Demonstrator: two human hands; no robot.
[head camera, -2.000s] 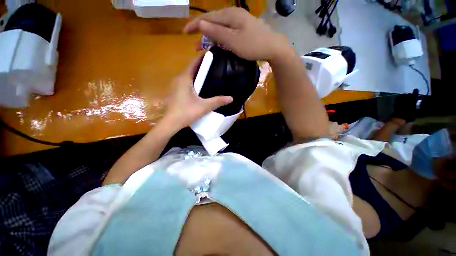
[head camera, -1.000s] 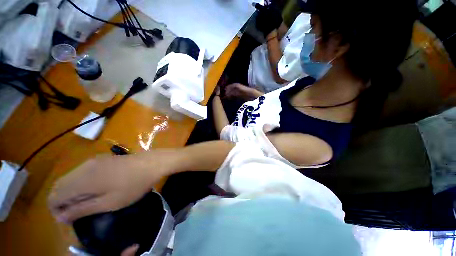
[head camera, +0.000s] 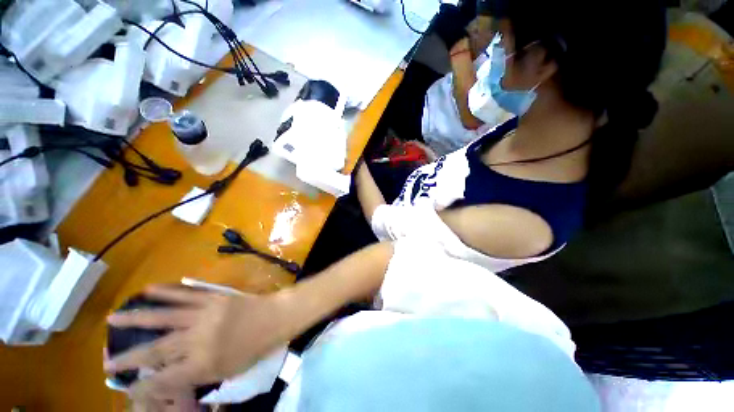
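A security camera with a black rounded head (head camera: 133, 330) and white housing (head camera: 253, 378) is low at the left, near the bench's front edge. My right hand (head camera: 209, 330) lies over the black head, blurred, palm down with fingers spread. Whether a cloth is under the palm is hidden. My left hand (head camera: 165, 396) is at the bottom edge, cut off, against the near side of the camera and supporting it. Most of its fingers are out of the picture.
A white camera (head camera: 312, 137) stands beyond on the bench (head camera: 173, 249). Several cameras (head camera: 96, 88) crowd the far left. A cable (head camera: 149, 227), black connectors (head camera: 257, 249), a white card (head camera: 193, 206) and a small round bottle (head camera: 187, 127) lie between. A masked neighbour (head camera: 515, 185) sits right, near red-handled tool (head camera: 406, 154).
The view has swung toward the neighbour on the right. My right hand has moved from the head's far side to spread over it. A red-handled tool now shows by the neighbour's hand.
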